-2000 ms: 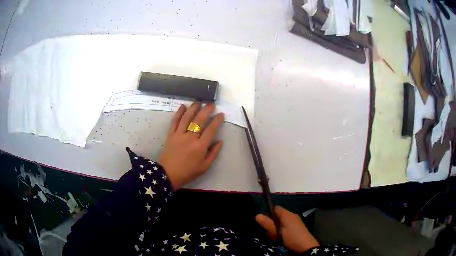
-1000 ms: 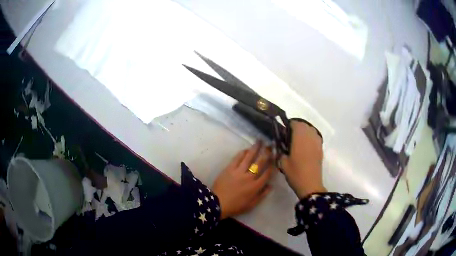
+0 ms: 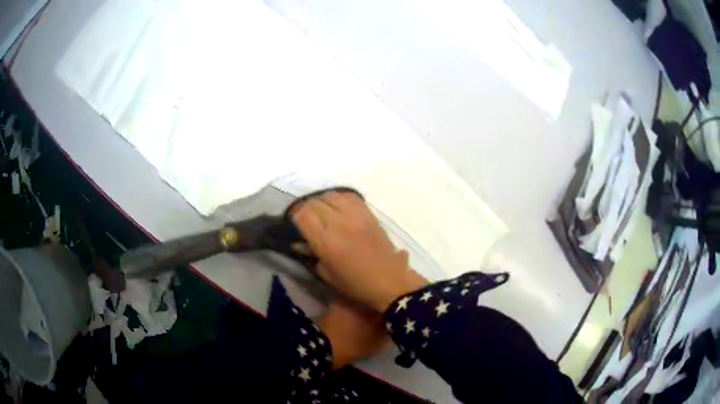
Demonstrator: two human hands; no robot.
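Observation:
My right hand (image 3: 343, 237) grips the black looped handles of the long tailor's shears (image 3: 228, 239). The blurred blades look closed and point left past the table's red edge. My left hand (image 3: 352, 330) lies under my right hand and wrist; only part near its wrist shows, and its fingers are hidden. A large white cloth (image 3: 237, 102) lies on the pale table (image 3: 426, 110). A narrow paper pattern piece (image 3: 294, 186) lies at its curved near edge, mostly covered by my right hand. No weight shows on it.
A second white cloth (image 3: 517, 59) lies farther back. White strips (image 3: 620, 181) on brown checked pieces (image 3: 570, 229) are at right. Beyond are more piles and a dark bar weight (image 3: 600, 359). A grey-white bucket (image 3: 55, 296) and white scraps (image 3: 142, 312) are at lower left.
The view first swung towards the bucket side. My right hand came up from below the table edge with the shears, crossed over my left hand and swung the blades down left. The dark weight is out of sight.

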